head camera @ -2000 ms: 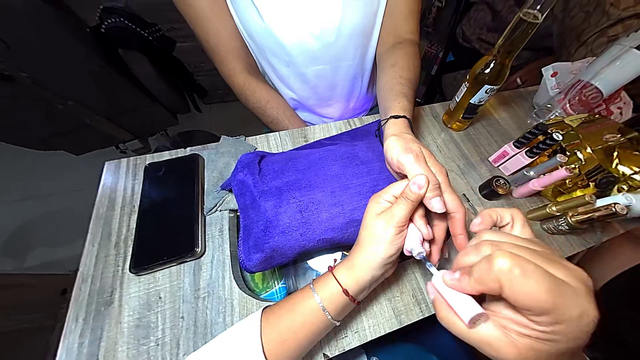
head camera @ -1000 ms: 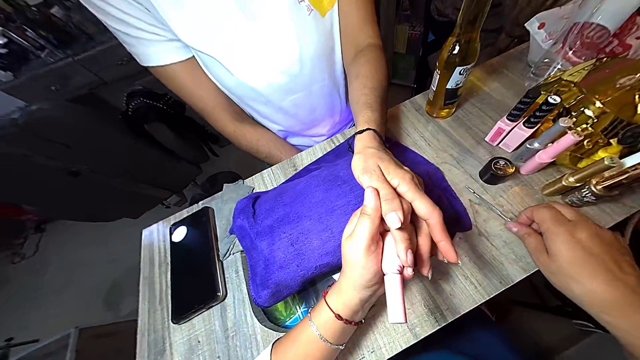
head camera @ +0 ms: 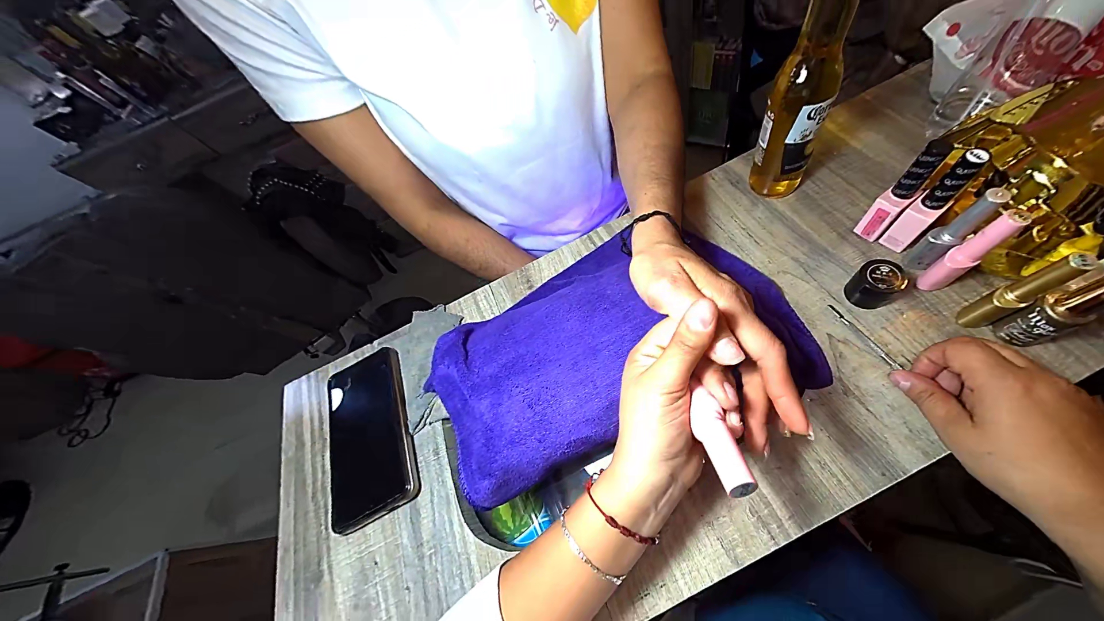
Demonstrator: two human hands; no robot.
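Observation:
My left hand (head camera: pixel 668 397) holds a pink nail polish bottle (head camera: pixel 724 444), cap end pointing down toward me, and also clasps the fingers of another person's hand (head camera: pixel 699 293). That hand rests palm down over a purple towel (head camera: pixel 543 379), which covers a cushion-like form. My right hand (head camera: pixel 975 405), at the table's right edge, pinches the near end of a thin metal tool (head camera: pixel 867 339) between thumb and index finger. The tool's far end lies at the tabletop, left of a round black cap (head camera: pixel 875 283).
A smartphone (head camera: pixel 371 440) lies at the left on the wood-grain table (head camera: pixel 302 552). At the right stand a beer bottle (head camera: pixel 793 129), pink-and-black tubes (head camera: pixel 940 198), a pink tube (head camera: pixel 975 248) and gold tubes (head camera: pixel 1026 291). The person in a white shirt (head camera: pixel 483 112) sits opposite.
My right hand has let go of the pink polish cap and moved right to the metal tool. The pink bottle is now in my left hand with its cap end down. The view has shifted.

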